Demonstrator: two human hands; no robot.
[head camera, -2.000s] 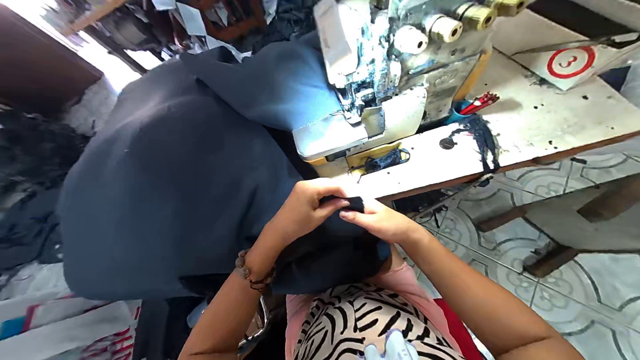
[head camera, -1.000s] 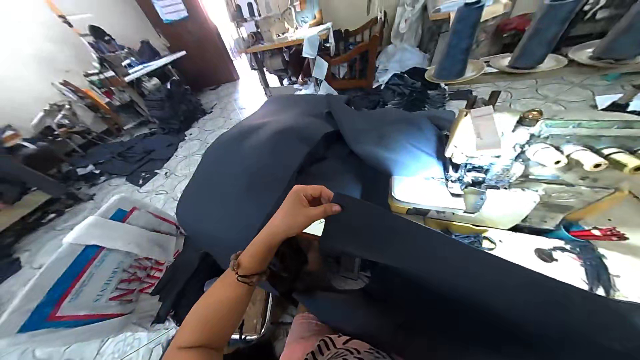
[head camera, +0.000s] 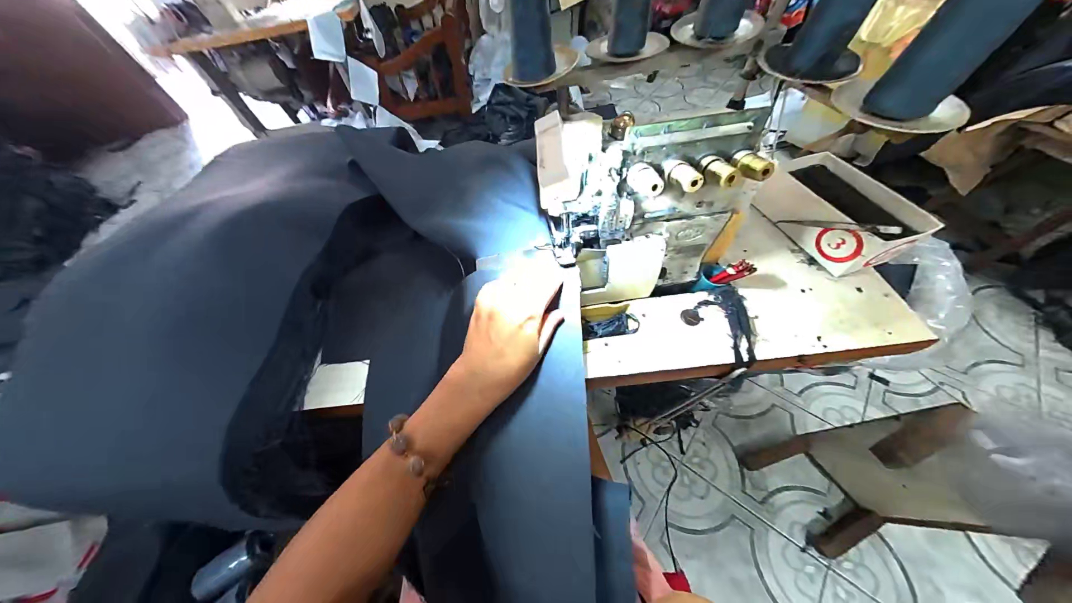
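A long dark navy fabric strip (head camera: 532, 469) runs from the needle area of the overlock sewing machine (head camera: 662, 201) down toward my lap. On its upper end lies my left hand (head camera: 512, 322), pressed flat just in front of the lit presser foot (head camera: 568, 247), thumb near the strip's right edge. A large dark navy fabric piece (head camera: 176, 318) spreads to the left and behind the needle, with folds around a dark gap. My right hand is not clearly visible; a bit of skin shows at the bottom edge.
The pale machine table (head camera: 804, 327) holds dark thread scraps (head camera: 737, 322), a small blue cup (head camera: 710, 276) with red items and a white box (head camera: 863, 201). Dark thread cones (head camera: 628, 29) stand behind. A wooden stool (head camera: 904, 461) is at the lower right.
My left hand has moved from holding up the fabric's edge to lying on the strip by the needle. The strip, slanting rightward one second ago, now runs down toward my lap.
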